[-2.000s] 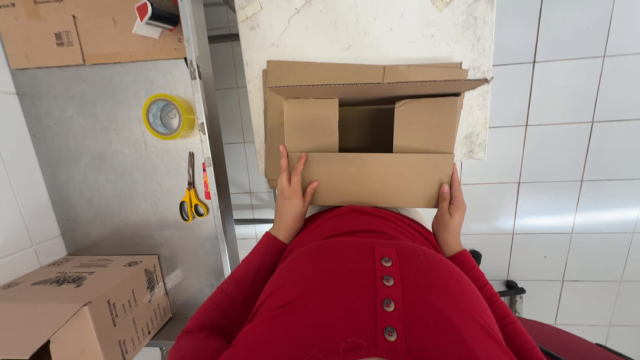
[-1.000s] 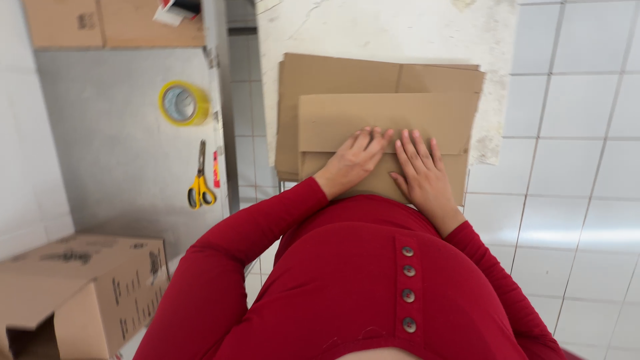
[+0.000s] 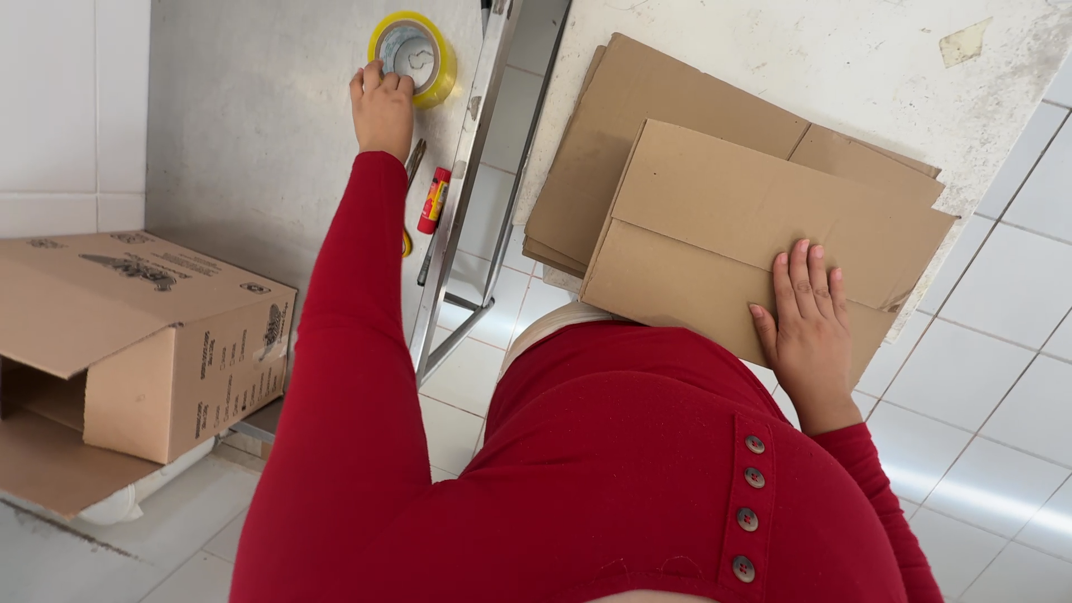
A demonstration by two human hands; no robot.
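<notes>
My left hand (image 3: 385,105) reaches over the metal table at the left, its fingertips at the near rim of a roll of yellow packing tape (image 3: 441,63); whether they grip it I cannot tell. My right hand (image 3: 806,314) lies flat, fingers slightly apart, on a cardboard box (image 3: 703,180) whose top flaps are folded down and meet in a seam. Beneath that box, flattened cardboard sheets (image 3: 586,151) rest on the white worktable. Scissors (image 3: 415,157) with yellow handles are partly hidden behind my left sleeve, beside a red glue stick (image 3: 433,201).
An open printed cardboard box (image 3: 226,368) stands at the lower left. The metal table's raised edge (image 3: 456,176) runs between it and the white worktable (image 3: 779,50), with a gap down to the tiled floor (image 3: 988,335). A dark pen-like object lies by that edge.
The box's flaps were open, then folded down under both hands. Since then my left hand has left the box and moved left to the tape roll; my right hand stays on the flaps. The view has turned.
</notes>
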